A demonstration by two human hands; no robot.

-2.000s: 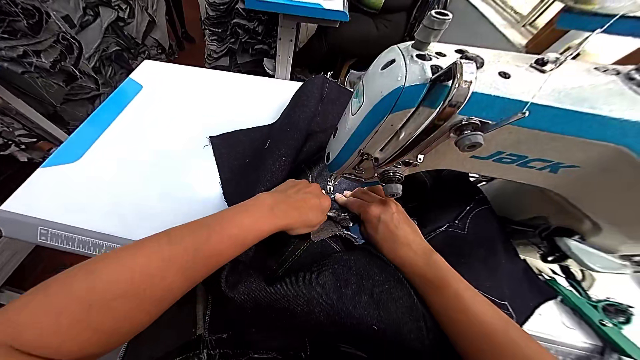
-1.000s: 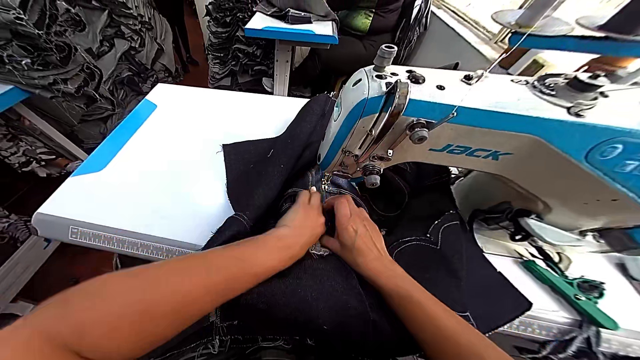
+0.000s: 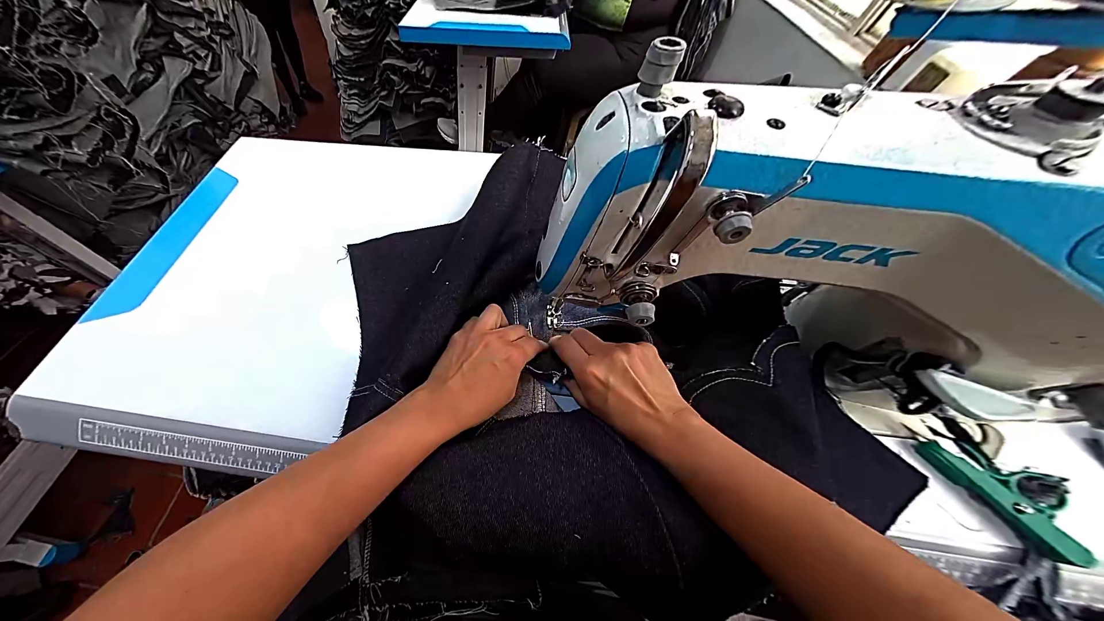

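Dark denim pieces (image 3: 552, 492) with pale topstitching lie across the bed of a Jack industrial sewing machine (image 3: 828, 198) and hang over its front edge. My left hand (image 3: 483, 362) pinches the denim just left of and in front of the presser foot (image 3: 554, 315). My right hand (image 3: 617, 379) grips a folded edge right beside it, fingertips nearly touching those of the left. Under the foot lies a lighter blue denim part with rows of stitching. A curved stitched pocket seam (image 3: 750, 371) shows at the right. The needle's tip is too small to make out.
The white tabletop (image 3: 259, 285) with a blue corner strip and a printed ruler extends to the left. A green tool (image 3: 1005, 504), possibly thread snips, rests at the lower right. Heaped grey fabric (image 3: 164, 95) stands behind at the left, with another worktable (image 3: 483, 33) at the back.
Both hands stay close in front of the presser foot, still on the denim. Their grip and the fabric folds there have shifted slightly. The view has swung somewhat.
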